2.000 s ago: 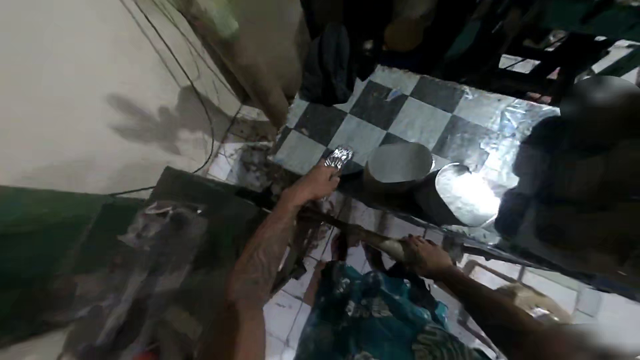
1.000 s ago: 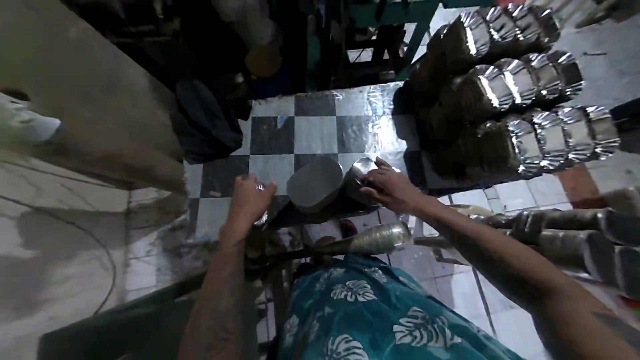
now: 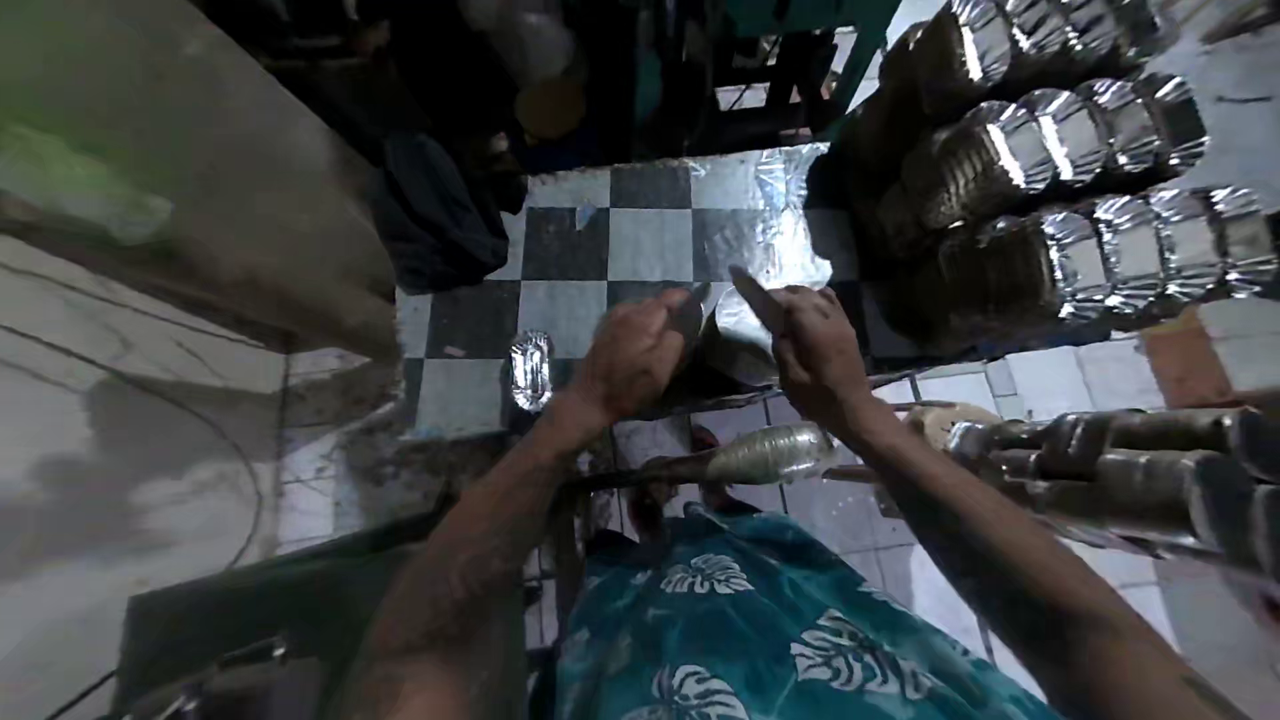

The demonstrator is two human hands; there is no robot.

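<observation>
On the black-and-white checkered table top (image 3: 650,245) lies a small oblong foil tray (image 3: 531,370), left of my hands. My left hand (image 3: 635,352) has its fingers curled over the front of the table; a small grey edge shows at its fingertips, and whether it grips this is unclear. My right hand (image 3: 818,348) pinches a thin, flat grey piece (image 3: 757,297) that points up and left. Below and between the hands stands a short, round stack with a shiny grey top (image 3: 738,335). A second dark grey stack is mostly hidden behind my left hand.
Rows of nested foil trays (image 3: 1085,245) fill the right side. A rod with a plastic-wrapped section (image 3: 770,452) runs along the table's front edge. Wrapped cylinders (image 3: 1130,470) lie at the lower right. Dark cloth (image 3: 435,215) hangs at the table's left corner.
A small foil tray now lies left of my left hand, which was at that spot one second ago. My left hand has moved right, toward the stacks. My right hand has lifted off the right stack's top.
</observation>
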